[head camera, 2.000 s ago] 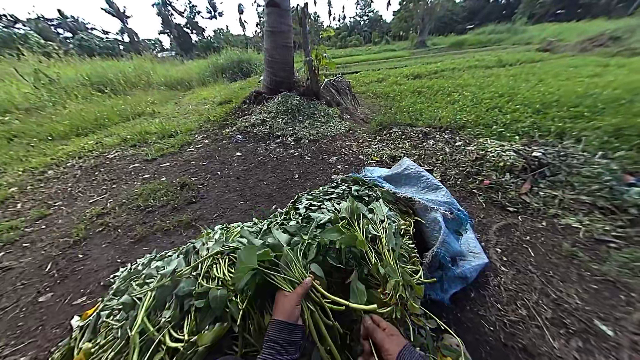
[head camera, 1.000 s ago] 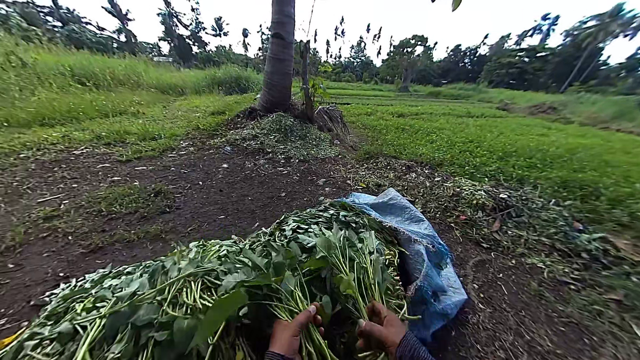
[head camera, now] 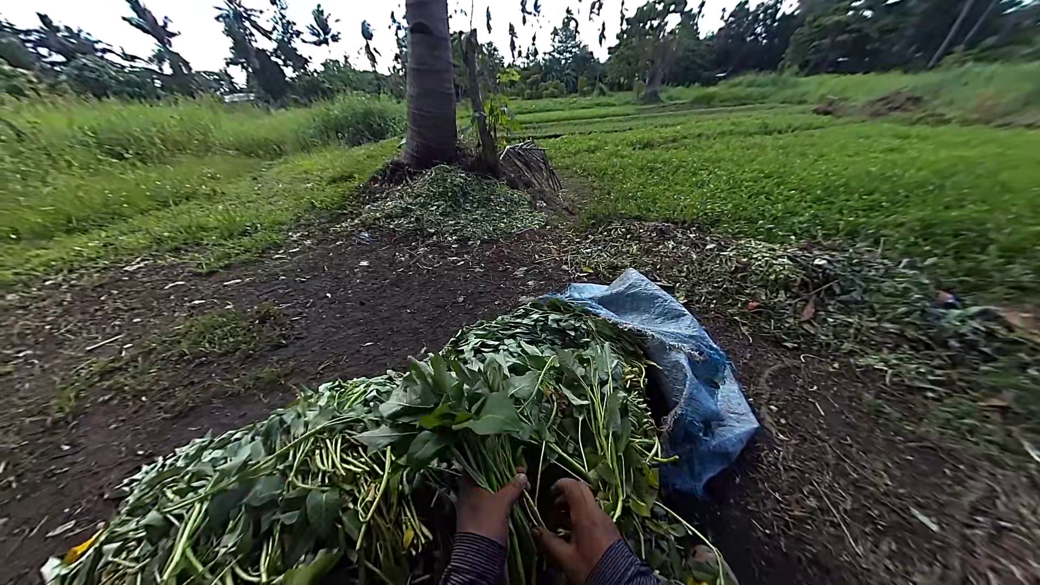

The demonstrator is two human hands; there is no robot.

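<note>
A long heap of cut leafy green stems (head camera: 325, 463) lies on the ground before me, its leaves mostly toward the far side. My left hand (head camera: 486, 505) is closed around a bunch of leafy stems (head camera: 487, 431) that stands up out of the heap. Just to its right, my right hand (head camera: 578, 528) is at the lower stems with thumb and fingers curved apart; whether a stem lies between them is hard to tell. A blue woven plastic sack (head camera: 691, 382) lies against the right end of the heap.
Dark bare soil (head camera: 357, 301) surrounds the heap. Wilted plant trimmings (head camera: 845, 301) are strewn at the right, and another pile of trimmings (head camera: 455, 203) lies at the foot of a tree trunk (head camera: 431, 89). Low green crop rows (head camera: 780, 171) stretch behind.
A fuller bunch now stands in my left hand, its leaves spread above the heap. My right hand has stayed close beside it. The sack has not plainly moved.
</note>
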